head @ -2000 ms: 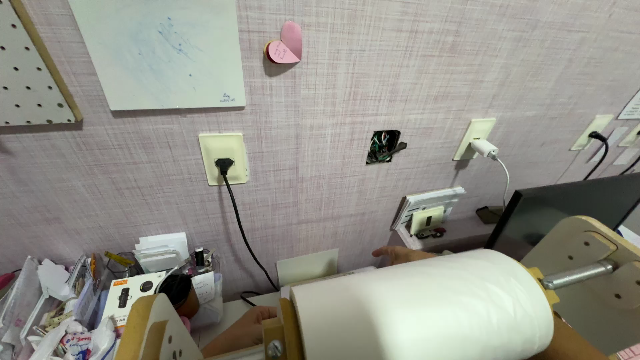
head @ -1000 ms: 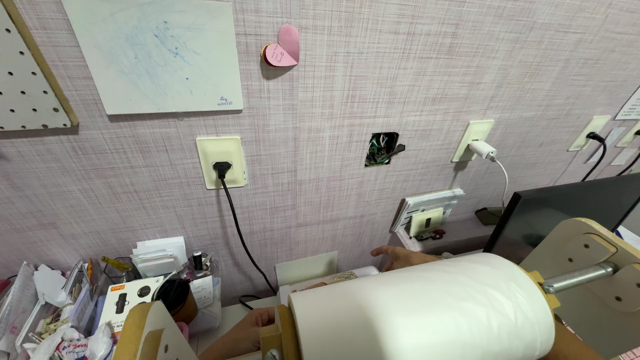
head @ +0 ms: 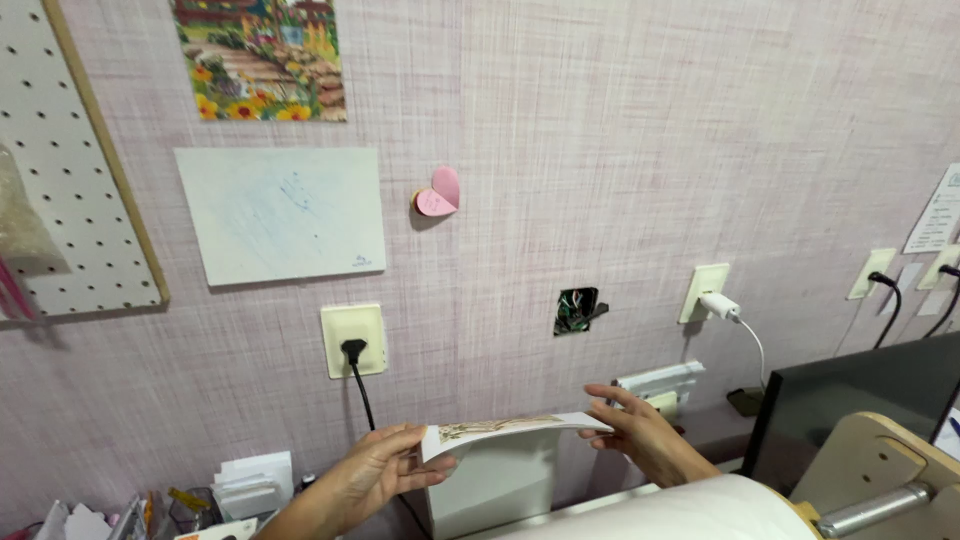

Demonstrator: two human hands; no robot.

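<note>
My left hand (head: pixel 390 465) pinches the left end of a printed white paper sheet (head: pixel 502 427), thumb on top. My right hand (head: pixel 637 431) holds its right end between thumb and fingers. The sheet bows upward in the middle and shows brown and green print, seen at a low angle. Below it, a pale flat panel (head: pixel 491 480) stands near the wall. In front of my right forearm lies a large white roll (head: pixel 660 517), mounted at its right end on a metal rod (head: pixel 874 510) in a wooden stand (head: pixel 862 457).
A black monitor (head: pixel 855 405) stands at the right. Stationery and paper slips (head: pixel 255 484) crowd the lower left. On the wall are a plugged outlet (head: pixel 354 341), an opening with exposed wires (head: pixel 576 311), a charger (head: pixel 720 304), a pale canvas (head: pixel 285 214) and a pegboard (head: pixel 75 187).
Both hands have come up from behind the roll and now hold the printed sheet above it. The view has tilted upward, bringing a garden picture on the wall into sight.
</note>
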